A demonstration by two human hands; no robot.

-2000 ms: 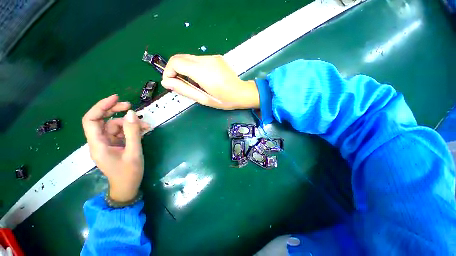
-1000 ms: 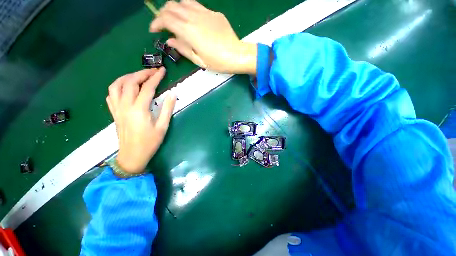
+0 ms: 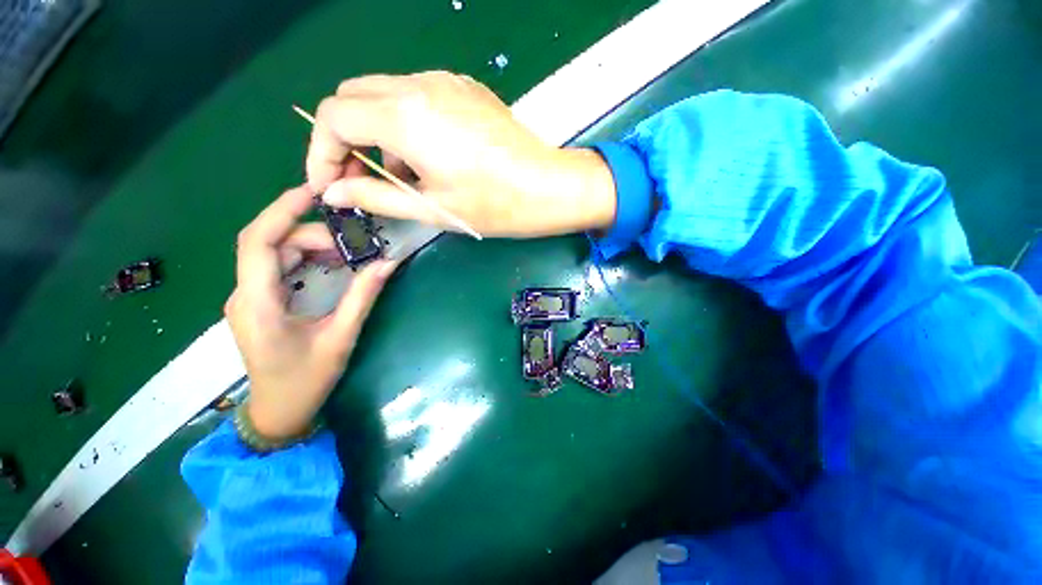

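Observation:
A black speaker module (image 3: 355, 235) with a paler centre is held over the pale rail, between the fingers of both my hands. My left hand (image 3: 299, 309) grips its lower end and side between thumb and fingers. My right hand (image 3: 429, 154) has thumb and finger at its upper end. A thin wooden stick (image 3: 392, 177) lies across my right hand's fingers, its one end pointing up and left, the other under the palm side. Several like modules (image 3: 547, 304) lie close together on the glossy green table.
Single modules (image 3: 138, 277) lie spaced on the green belt at the left. The pale rail (image 3: 651, 57) runs diagonally, with dark specks on it. A thin blue cord (image 3: 697, 400) crosses the table from my right wrist. A red object (image 3: 21, 568) shows at the lower left.
My right hand has come back down and left from the belt. A module is now between both hands over the rail; the two modules by my hands on the belt no longer show there.

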